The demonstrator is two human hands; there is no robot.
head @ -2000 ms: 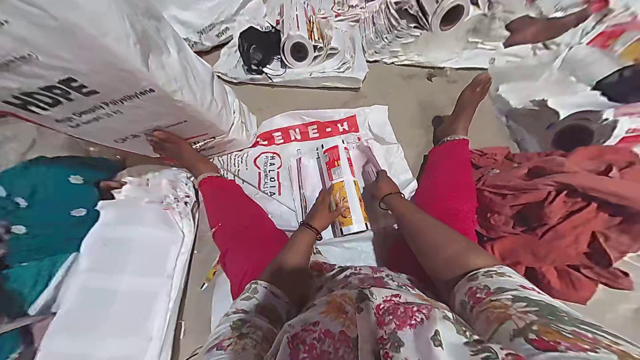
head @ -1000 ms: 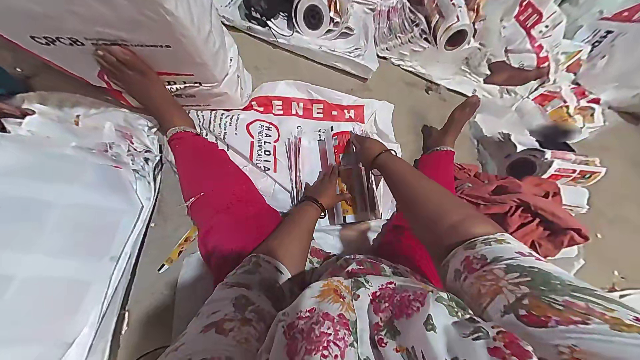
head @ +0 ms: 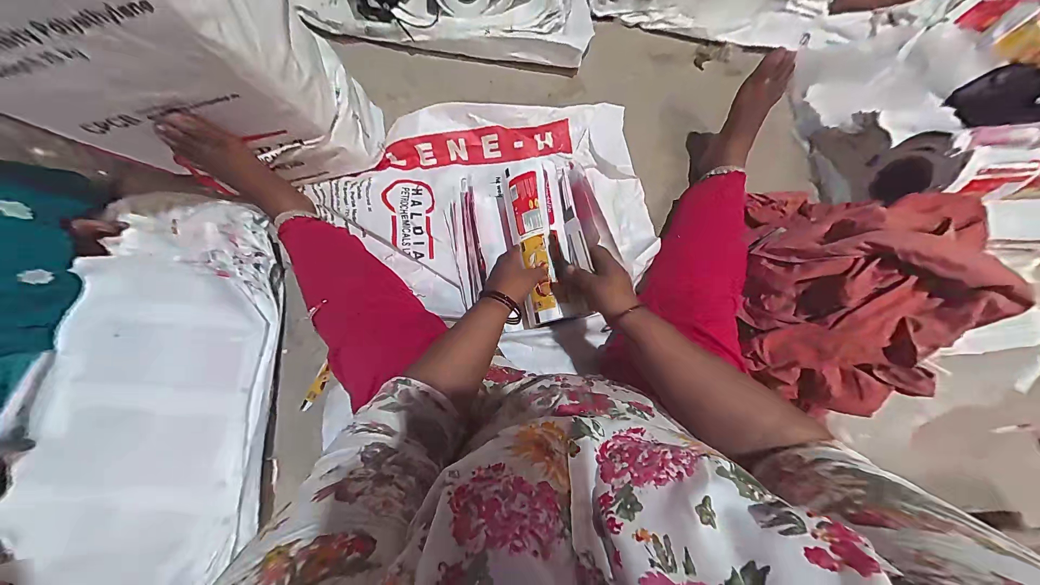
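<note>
A stack of printed plastic film sheets, red at the top and yellow lower down, lies between my knees on a flattened white woven sack with red print. My left hand presses on the stack's lower left part, thumb and fingers over its edge. On the right, my right hand has its fingers around the lower right edge of the sheets, some of which stand fanned and tilted there. More thin sheets stick up along the left side of the stack. The fingertips of both hands are partly hidden.
A full white printed sack stands at the upper left, against my foot. White folded sheeting and teal cloth lie at left. Red-brown cloth is heaped at right. A yellow cutter-like tool rests on the floor by my left knee.
My right hand has moved from the upper part of the stack down to its lower right edge. The view has shifted. My left hand stays at the stack.
</note>
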